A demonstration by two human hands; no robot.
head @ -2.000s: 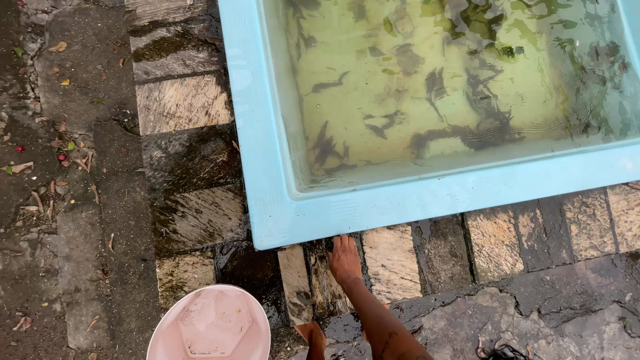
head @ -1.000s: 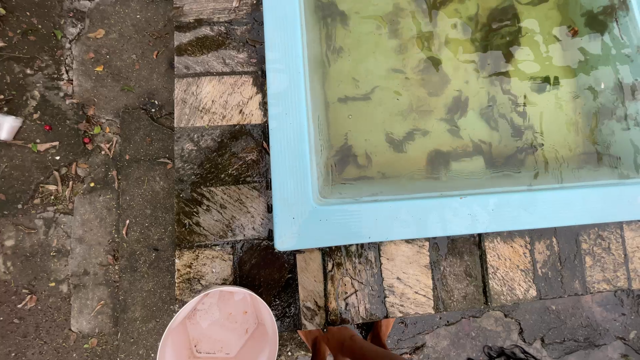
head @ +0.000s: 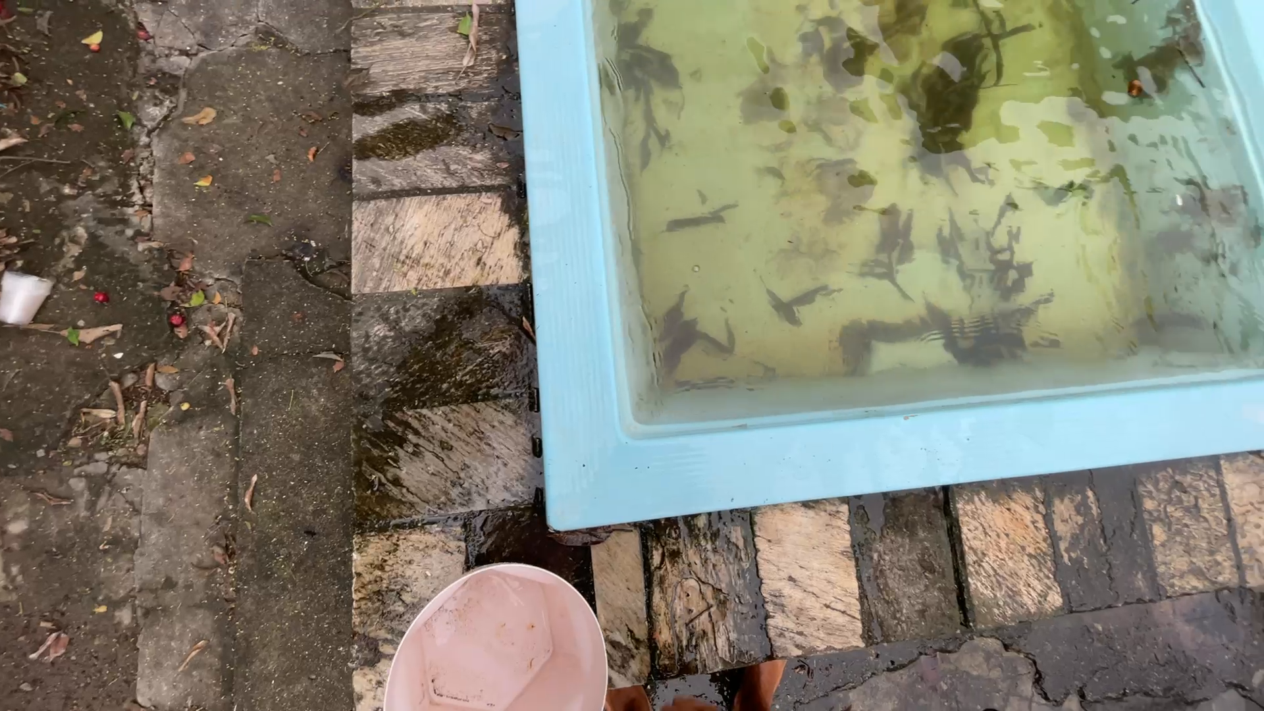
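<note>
A light blue tub (head: 790,469) with a wide flat rim holds greenish water, and dark leaf-like debris (head: 978,331) shows in it. Below the rim's near left corner stands a pale pink plastic bucket (head: 494,642), cut off by the bottom edge. Some residue marks its inside; no hand is seen on it. Neither my left hand nor my right hand can be made out. Small patches of bare skin (head: 760,683) show at the bottom edge, right of the bucket, too cropped to tell which body part they are.
Wet stone paving strips (head: 805,578) border the tub. Cracked concrete (head: 286,444) runs along the left, with fallen leaves and small red fruits (head: 177,319). A white cup-like thing (head: 24,296) lies at the far left. Darker, wet cracked stone (head: 948,681) spans the bottom right.
Two seconds ago an arm, seemingly my right, reached to the paving beside the tub's near rim. It has drawn back toward the bottom edge, and the hand is no longer discernible.
</note>
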